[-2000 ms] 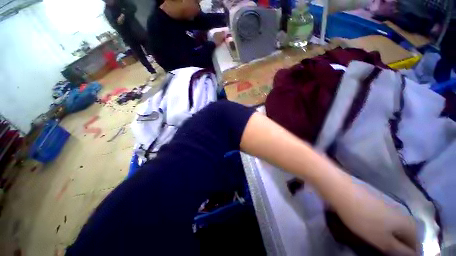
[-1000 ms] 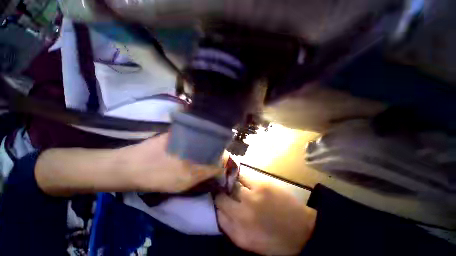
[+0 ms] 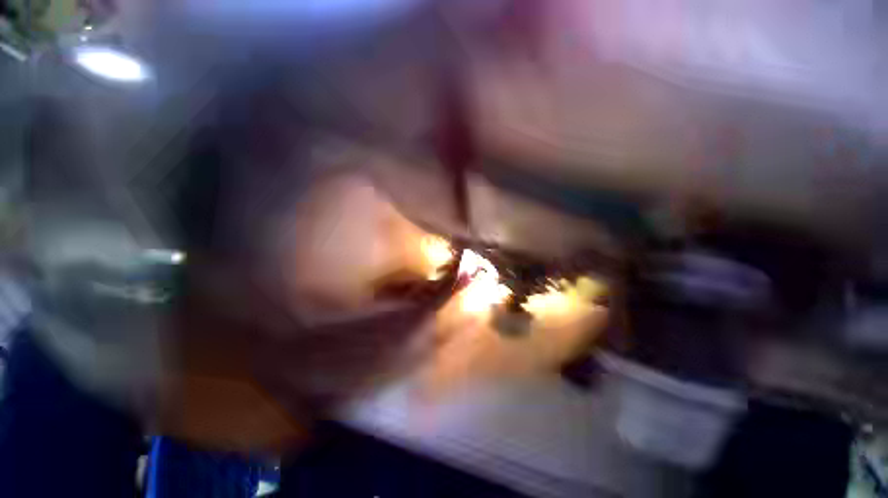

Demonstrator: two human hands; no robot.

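Note:
The view is heavily blurred. My left hand (image 3: 341, 243) is left of the bright needle area, its fingers towards the light. Dark maroon cloth (image 3: 341, 340) lies just below it and narrows towards the glow. My right hand (image 3: 516, 340) is below and right of the glow, close to the left fingertips. Light grey cloth (image 3: 419, 418) shows under the right hand. The blur hides whether the fingers of either hand grip the cloth. Small dark metal parts (image 3: 511, 316) stand in the glare; needle and presser foot cannot be told apart.
Blurred dark and pinkish machine shapes fill the upper and right parts. A pale grey blocky part (image 3: 672, 413) is at lower right. Part of a blue crate (image 3: 195, 472) shows at the bottom left. A bright lamp (image 3: 112, 64) is at upper left.
Since one second ago the view has shifted and blurred strongly. The pale blocky part has moved from centre to lower right in view. Both hands remain by the light; the left now appears higher.

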